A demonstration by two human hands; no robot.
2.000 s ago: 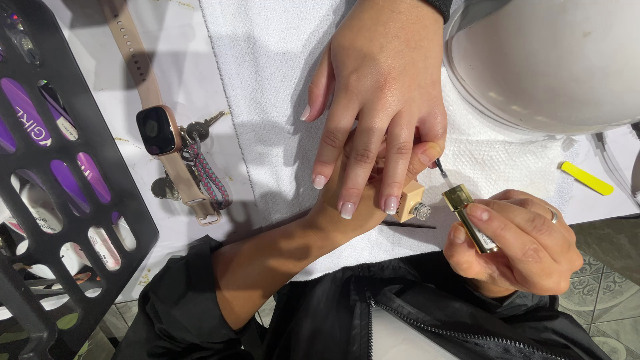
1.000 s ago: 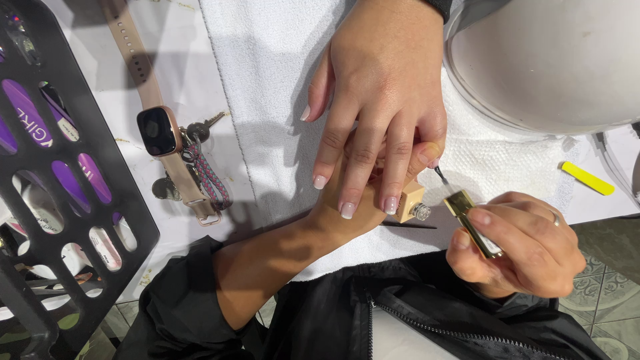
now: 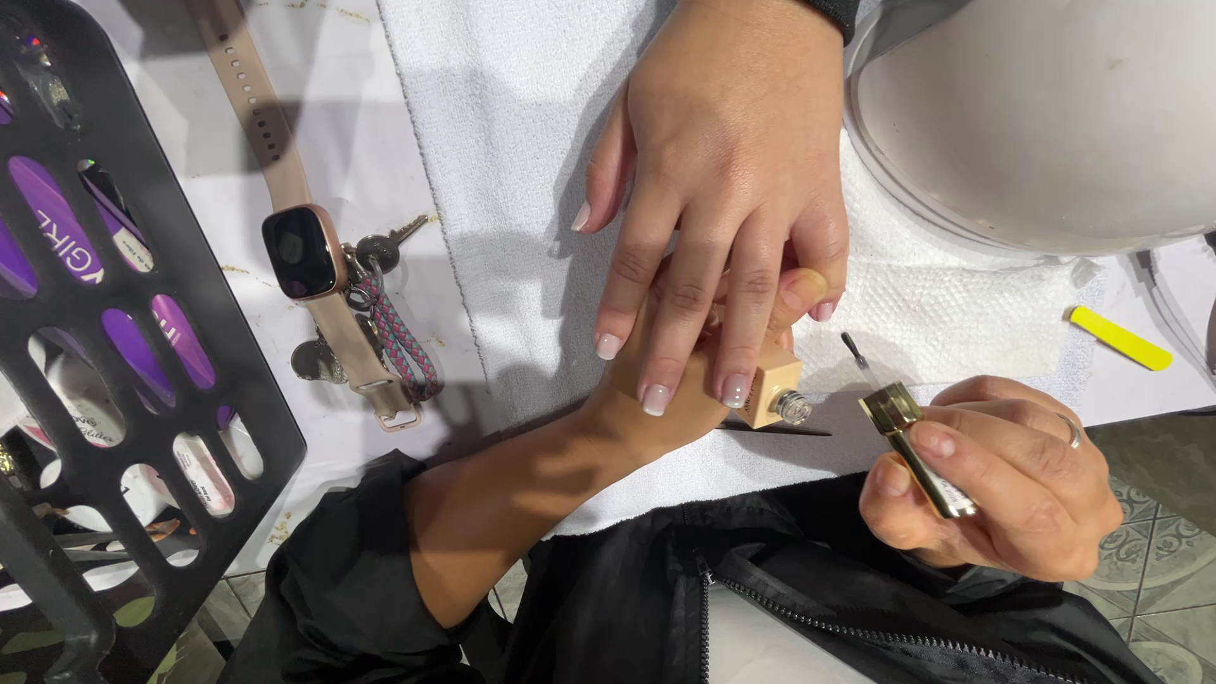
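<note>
My left hand point(image 3: 665, 380) lies palm up under another person's hand point(image 3: 736, 180), its fingers mostly hidden; its thumb touches that hand near the little finger. Beside my palm, tilted, is an open beige nail polish bottle point(image 3: 771, 385) with its clear neck pointing right; what grips it is hidden. My right hand point(image 3: 997, 475) holds the gold cap of a nail polish brush point(image 3: 917, 446) between thumb and fingers. The dark brush tip point(image 3: 854, 348) points up and left, apart from the nails. Pale pink polish with white tips shows on the person's nails.
A white towel point(image 3: 513, 190) and a paper towel point(image 3: 950, 304) lie beneath. At right are a white rounded device point(image 3: 1045, 114) and a yellow nail file point(image 3: 1121, 338). At left are a smartwatch point(image 3: 304, 252), keys point(image 3: 380, 252) and a black slotted basket point(image 3: 218, 370). A thin dark tool point(image 3: 774, 429) lies near the bottle.
The brush in my right hand has moved away from the person's little finger, a little to the right and down. My left hand and the person's hand have stayed nearly still.
</note>
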